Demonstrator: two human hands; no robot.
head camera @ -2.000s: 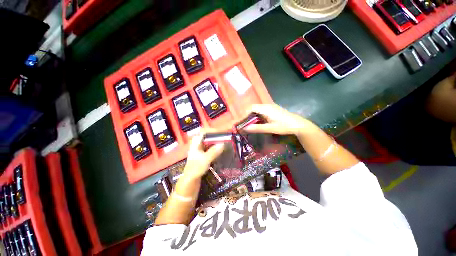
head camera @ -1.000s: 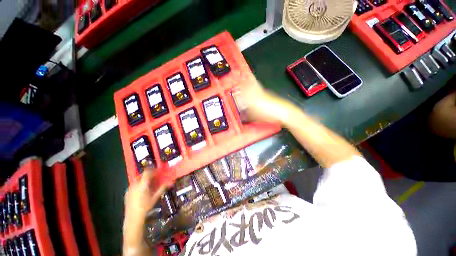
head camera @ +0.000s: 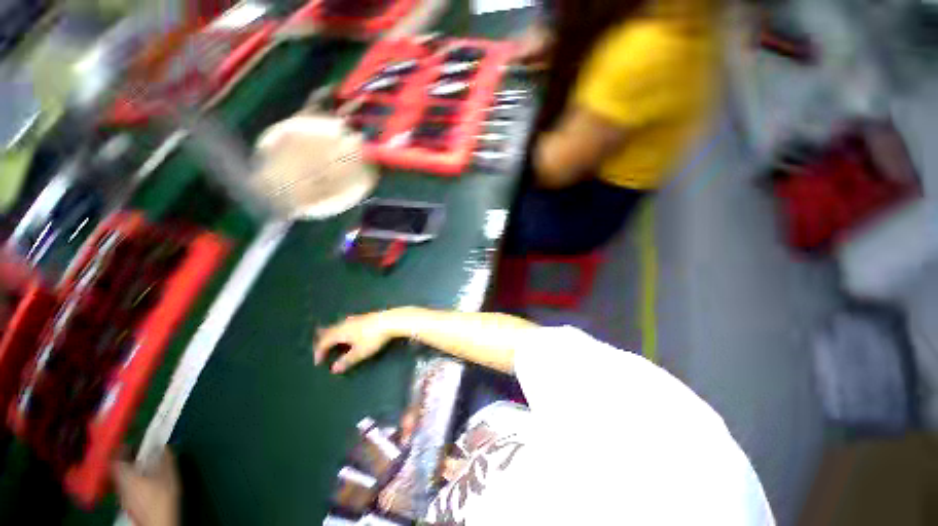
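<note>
The view is blurred. My right hand [head camera: 352,341] is over the green bench mat [head camera: 278,411] with fingers curled and nothing visible in it. My left hand [head camera: 149,491] is at the lower left, partly cut off by the bottom edge and blurred; its fingers are near the lower end of a red-orange tray [head camera: 154,360] filled with dark phones. Whether it touches the tray cannot be told. The phones' details are smeared.
A round cream fan [head camera: 314,166] stands beyond a smartphone [head camera: 403,220] and a red phone [head camera: 393,254]. Another tray of phones [head camera: 442,159] lies farther along. Small items [head camera: 355,478] lie at the near edge. A person in yellow [head camera: 643,92] sits beyond.
The view has swung to the right. The filled tray that lay before me is now at the left, or out of place from the mat's middle. My right hand has left the tray.
</note>
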